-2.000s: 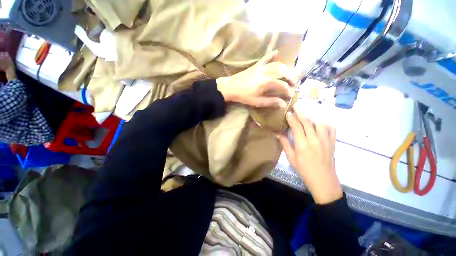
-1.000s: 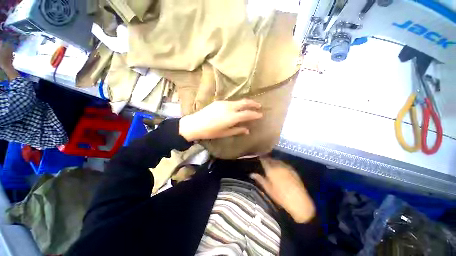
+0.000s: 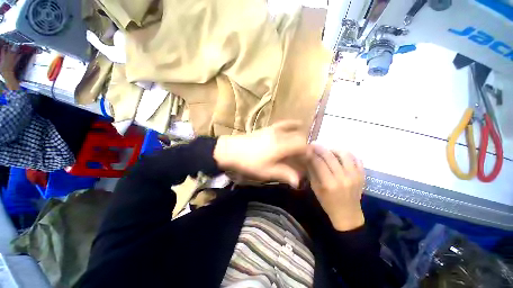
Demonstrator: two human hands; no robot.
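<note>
A tan garment body (image 3: pixel 225 50) lies heaped left of the machine needle area and hangs to the lap. A thin brown zipper strip (image 3: pixel 321 115) runs along its right edge, from the presser foot area (image 3: pixel 336 58) down to the hands. My right hand (image 3: pixel 337 183) has its fingertips bunched at the lower end of this edge, pinching it. My left hand (image 3: pixel 261 151), slightly blurred, lies over the lower cloth with its fingers and thumb reaching to the right fingertips. What lies between the hands is hidden.
The white "JACK" machine head (image 3: pixel 478 34) is at upper right. Scissors with yellow and red handles (image 3: pixel 475 143) lie on the table (image 3: pixel 388 143). Clear plastic (image 3: pixel 450 253) is low right. A red crate (image 3: pixel 107 149) and a person's checked sleeve (image 3: pixel 36 135) are left.
The garment first shifted away from the needle and its edge now runs straighter towards me. My right hand went down to the lap, then rose to the edge; my left hand moved right to meet it.
</note>
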